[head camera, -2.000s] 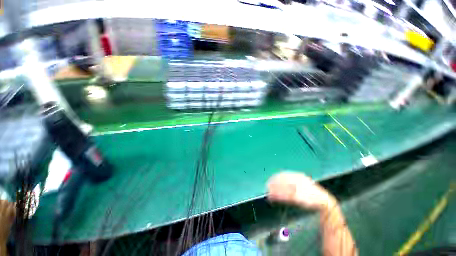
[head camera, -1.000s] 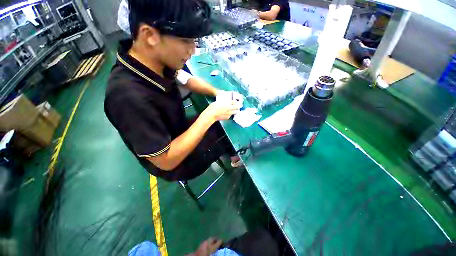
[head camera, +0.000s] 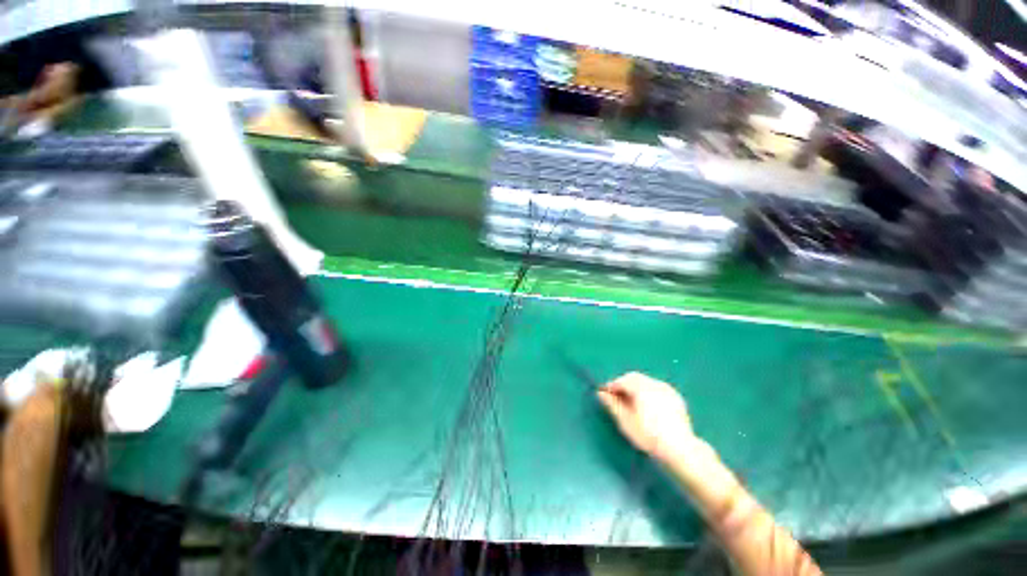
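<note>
My right hand (head camera: 651,414) is bare and reaches over the green bench from the lower right. Its thumb and fingertips are closed on one end of a slim dark tool (head camera: 577,369). The tool is blurred and points up and left, low over or touching the bench top; I cannot tell which. My left hand is not in view. The bench top (head camera: 451,371) shows in front of me.
A black heat gun (head camera: 276,298) stands left, with white paper (head camera: 223,351) and a crumpled white cloth (head camera: 141,392) beside it. A neighbour's arm (head camera: 32,473) is at the left edge. Stacked clear trays (head camera: 608,219) stand behind; another tray (head camera: 96,248) is far left.
The view turned left to the seated neighbour, then back to the bench. My right hand has moved over the bench and taken hold of the dark tool, which lay there two seconds ago.
</note>
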